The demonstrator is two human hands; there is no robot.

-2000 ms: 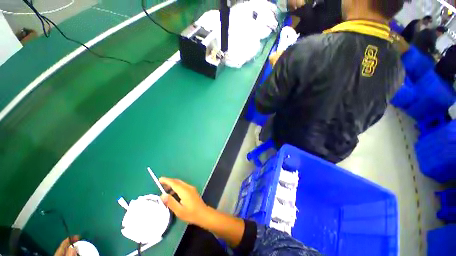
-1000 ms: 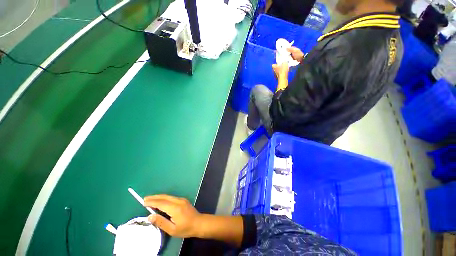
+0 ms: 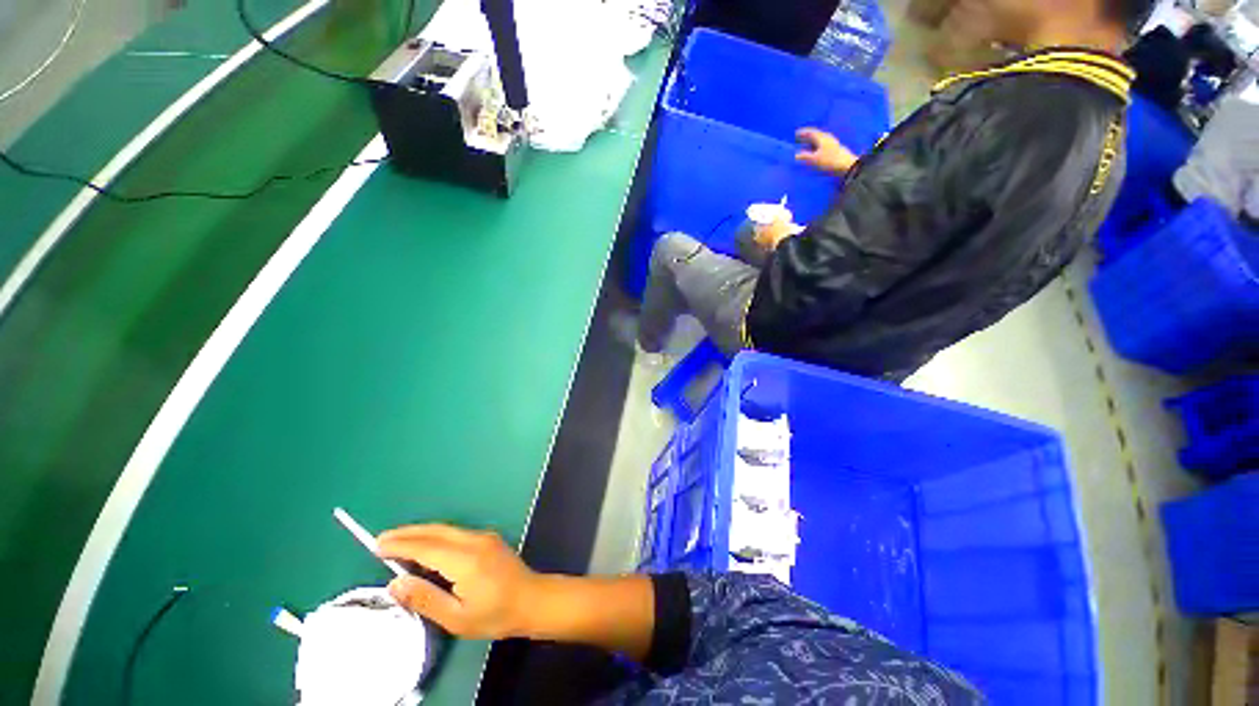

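Observation:
A white camera unit sits on the green bench at the lower left, its lower edge near the picture's rim. A thin white antenna sticks up from it towards the upper left. My right hand holds the antenna's lower part between thumb and fingers, at the unit's upper right. A short white stick with a blue tip projects from the unit's left side. My left hand is not in view.
A blue tote with a row of white parts stands at the right. A seated person is beyond it, by another blue tote. A screw feeder stands on the bench. A black cable lies at lower left.
The view has shifted. My left hand and the round white part in it have left the picture. My right hand stays at the antenna. The other person has lowered a white unit, hands now apart.

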